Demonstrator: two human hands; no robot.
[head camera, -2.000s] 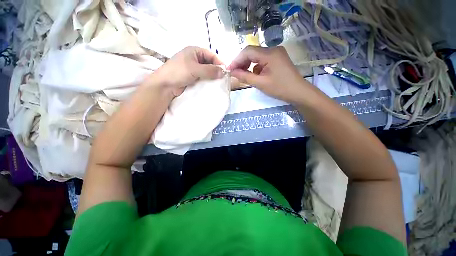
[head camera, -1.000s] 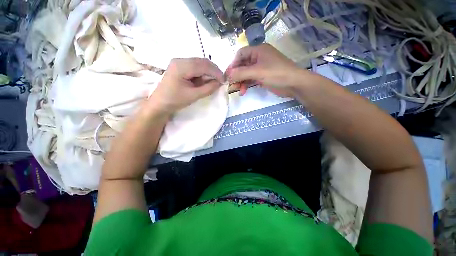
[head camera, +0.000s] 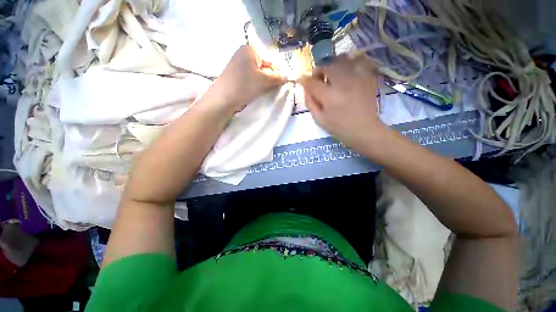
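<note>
A cream garment piece (head camera: 253, 137) hangs from my fingertips towards the ruler-marked table edge. My left hand (head camera: 247, 79) pinches its top edge just below the lit needle area of the sewing machine (head camera: 289, 38). My right hand (head camera: 347, 94) is slightly blurred, its fingertips close together at the same edge from the right. The presser foot and needle are lost in the lamp's glare. A black knob with a grey end (head camera: 321, 39) is right of the needle area.
Heaped cream cloth (head camera: 116, 97) lies at left. Thread snips (head camera: 419, 94) lie right of my right hand. Lilac-grey strips (head camera: 396, 46) and a cream strip bundle (head camera: 512, 67) are at right. The ruler (head camera: 311, 155) runs along the front edge. Another person's hand (head camera: 18, 244) shows at lower left.
Both hands have moved up with the cloth edge to the needle area, which is now brightly lit. The hanging cloth has narrowed and shifted right.
</note>
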